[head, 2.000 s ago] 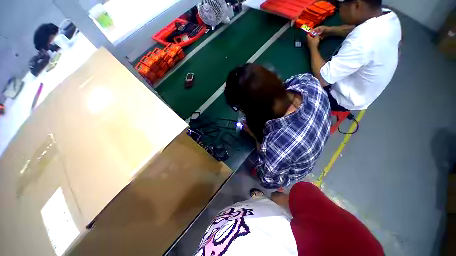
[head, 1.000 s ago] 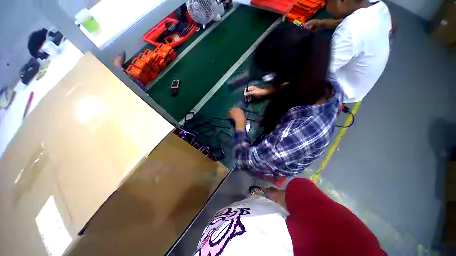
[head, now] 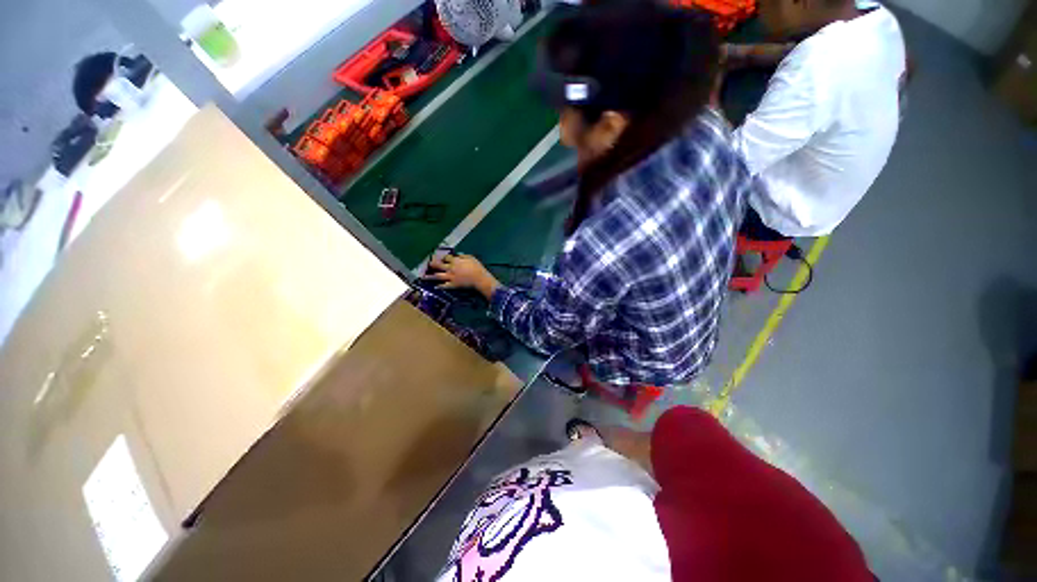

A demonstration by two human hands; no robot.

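Note:
Neither of my hands is in view. A very large brown cardboard carton (head: 205, 273) fills the left side, with a white label on its top and a side flap towards the bottom centre. Thin black frames (head: 455, 318) lie tangled at the carton's far edge on the green bench (head: 455, 154). A worker in a plaid shirt (head: 648, 273) has one hand over the frames. A small dark device (head: 389, 202) lies on the green bench, with a black outline piece beside it.
Orange housings (head: 350, 134) and a red tray (head: 398, 63) with dark parts stand along the bench's far side, near a white fan (head: 478, 17). A person in a white shirt (head: 824, 119) sits beyond. Red stools (head: 756, 259) and a yellow line (head: 773, 330) are on the floor.
The plaid-shirted worker has sat more upright and reached a hand to the frames near the carton. A black outline piece now lies beside the small device. The carton has barely shifted in view.

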